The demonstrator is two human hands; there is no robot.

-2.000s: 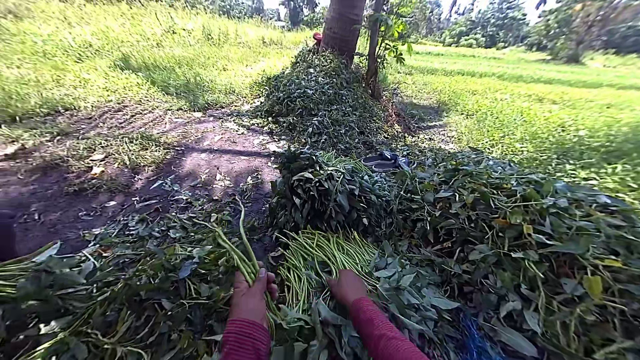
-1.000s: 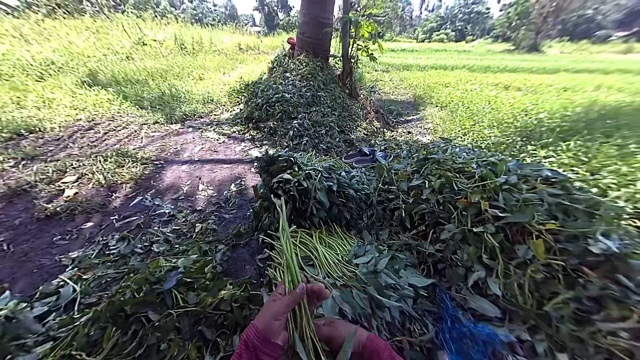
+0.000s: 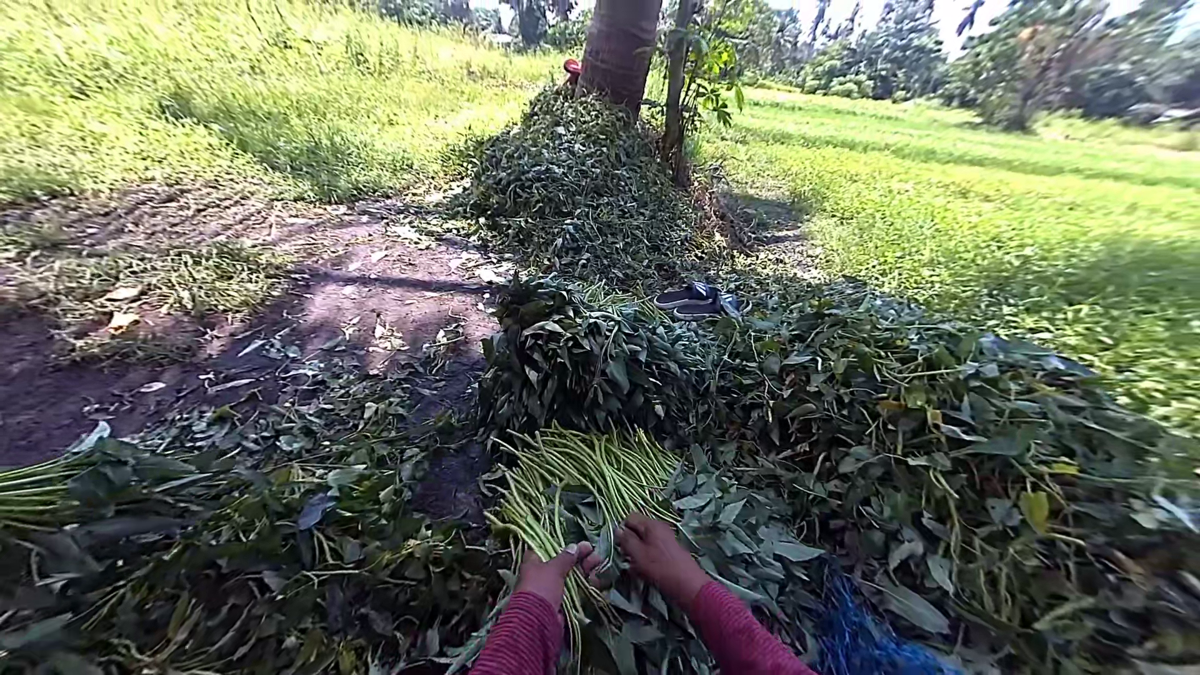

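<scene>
My left hand (image 3: 555,572) is closed around a small bunch of green leafy stems (image 3: 536,525), thumb on top. Just to its right, my right hand (image 3: 653,553) has its fingers bent at the leaves beside that bunch; whether it pinches a stem cannot be told. Directly beyond both hands lies a pile of trimmed green stems (image 3: 600,469), its cut ends pointing away from me. Leaves (image 3: 750,534) spread out to the right of the pile.
A stacked leafy bundle (image 3: 581,366) stands beyond the stems. Dark footwear (image 3: 698,300) lies behind it. Heaped vines (image 3: 937,422) fill the right, blue netting or string (image 3: 872,628) the lower right. More stems (image 3: 37,492) lie far left. A leafy mound (image 3: 581,187) rests against a tree trunk (image 3: 619,52).
The bunch, upright between both hands a second ago, now lies lower, beside the pile of stems. My right hand has come away from it to the right.
</scene>
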